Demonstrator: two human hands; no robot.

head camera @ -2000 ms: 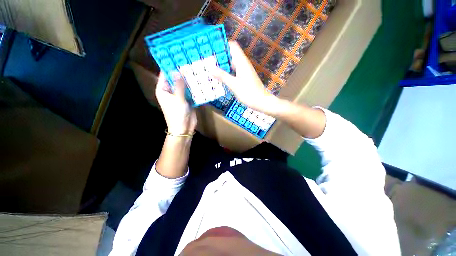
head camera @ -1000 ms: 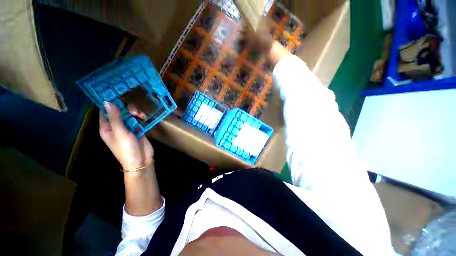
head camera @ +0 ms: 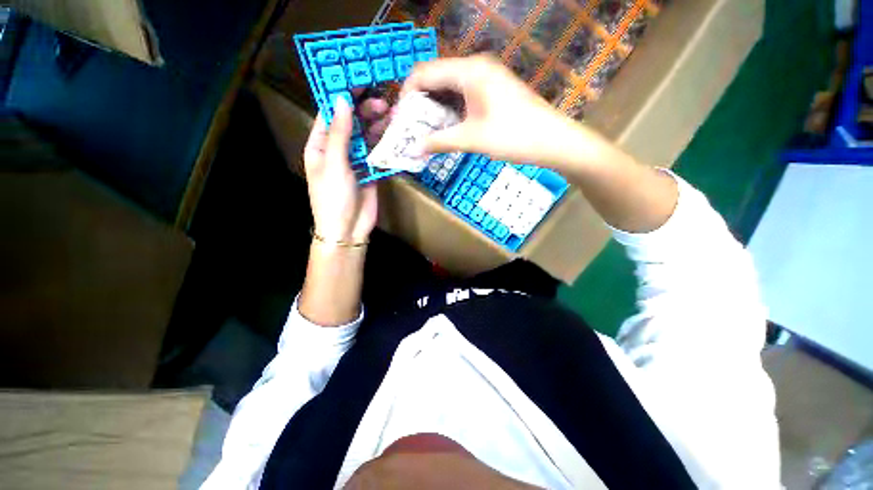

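Observation:
My left hand holds a blue key frame by its lower left side, with a dark opening in its middle and my fingertips showing through. My right hand pinches a white key block, tilted, at the lower right of the opening. Whether block and frame touch cannot be told. A combined blue-and-white key set lies at the carton's near edge, with another partly hidden beside it under my right hand.
An open carton in front of me holds orange-and-dark patterned pieces. Brown cardboard is at lower left. Blue shelving and a white surface are at right. Green floor shows beyond the carton.
My left hand has moved right and up with the blue frame. My right hand has come back from the carton's far side and now holds a white block at the frame.

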